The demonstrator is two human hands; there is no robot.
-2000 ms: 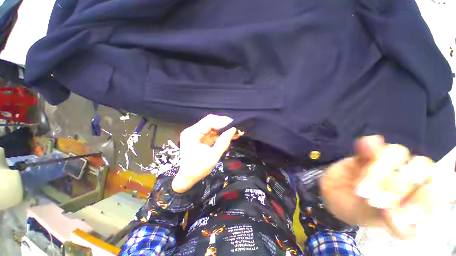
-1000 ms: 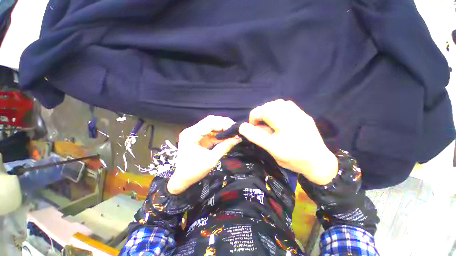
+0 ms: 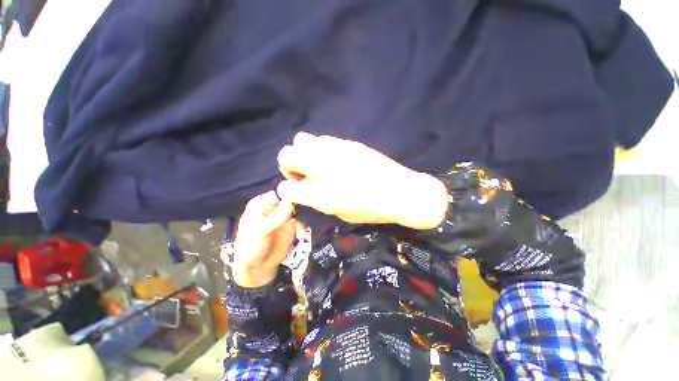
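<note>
The dark navy coat (image 3: 387, 89) lies over the table, its front edge hanging towards me. My left hand (image 3: 262, 239) is at the coat's front edge, thumb and fingers pinched together on it. My right hand (image 3: 350, 178) lies over the edge just right of and above my left, fingertips closed near my left fingertips. A needle or thread between the fingers cannot be made out. No button shows. A pocket flap (image 3: 547, 135) shows on the coat at the right.
The white table top (image 3: 22, 160) shows at the far left. A red basket (image 3: 52, 262), a pale rounded form (image 3: 63, 359) and yellow-orange items are at the lower left. Grey wood-look flooring (image 3: 633, 231) is at the right. My smock and checked sleeves fill the lower middle.
My right hand first came from the lower right to the coat edge beside my left hand. Both hands now sit further left, and the view has shifted. The gold button seen earlier no longer shows.
</note>
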